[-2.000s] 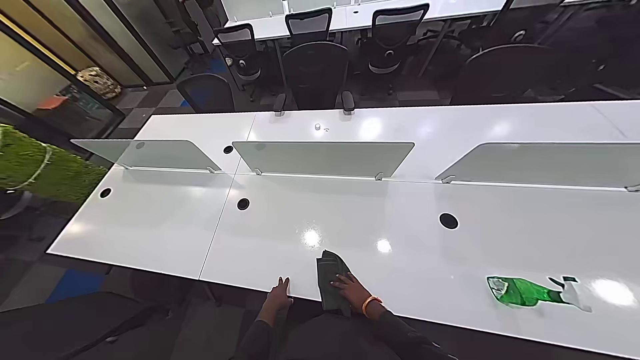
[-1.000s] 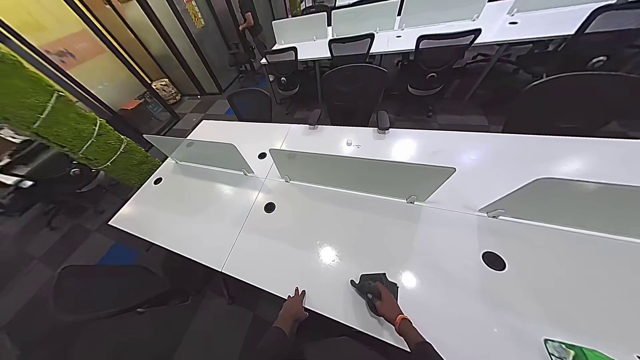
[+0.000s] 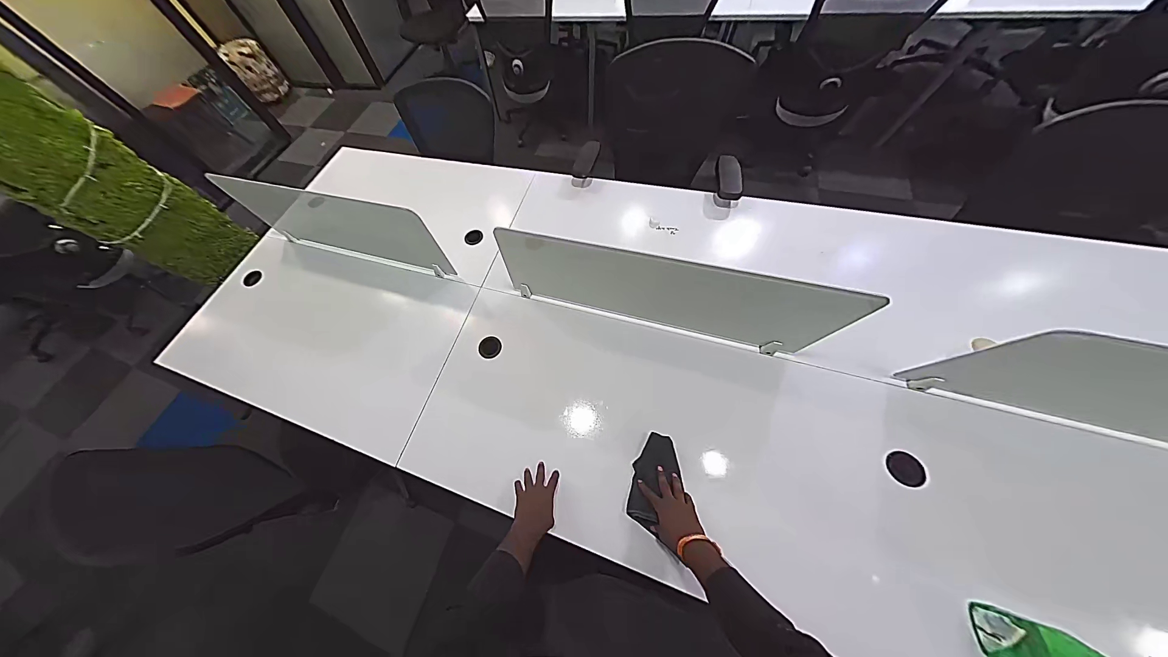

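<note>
My right hand (image 3: 673,511), with an orange band at the wrist, presses on a folded dark cloth (image 3: 654,456) lying on the white desk (image 3: 803,547). The cloth shows beyond and to the left of my fingers. To its left, my left hand (image 3: 537,502) rests on the desk near the front edge, fingers spread, holding nothing. At the lower right lies a green bottle (image 3: 1027,637), partly cut off by the frame.
Frosted divider panels (image 3: 693,287) run along the middle of the desks. Round black cable grommets (image 3: 906,469) are set in the tops. A dark chair (image 3: 173,502) stands at the lower left, and mesh-backed chairs (image 3: 680,100) stand behind the far edge.
My left hand's fingers have spread on the desk. My right hand has stayed with the dark cloth, which has changed shape. The view has shifted.
</note>
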